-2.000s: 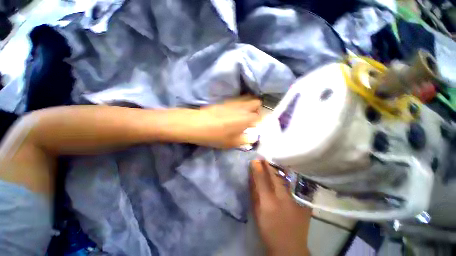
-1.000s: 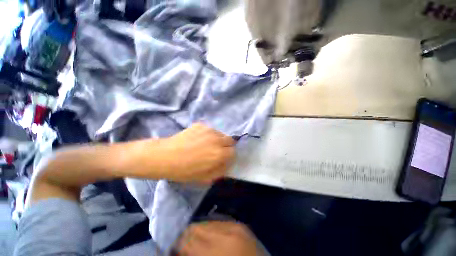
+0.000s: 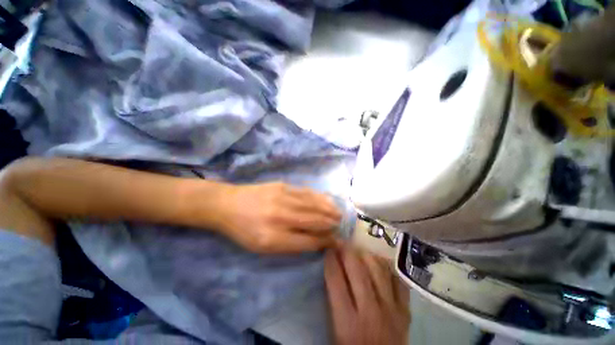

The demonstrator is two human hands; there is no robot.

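The light grey garment panel (image 3: pixel 195 101) lies in folds from the upper left down to the front, its right edge close to the sewing machine head (image 3: pixel 431 155). My left hand (image 3: pixel 286 217) lies on the cloth with fingers curled, pinching its edge just left of the machine head. My right hand (image 3: pixel 367 293) lies below it, fingers pointing up and spread flat at the cloth's right edge, partly on the machine bed. The needle and presser foot are hidden behind the head.
Yellow thread (image 3: pixel 499 47) loops around a cone at the upper right. A white curved guard (image 3: pixel 445 300) runs along the head's lower side. A bright white table surface (image 3: pixel 344 74) lies behind the cloth. Dark and blue material lies at the lower left.
The view has shifted from the machine bed and phone to the machine head. The cloth now lies spread by the head, and both hands have moved up beside it; the right hand has opened out.
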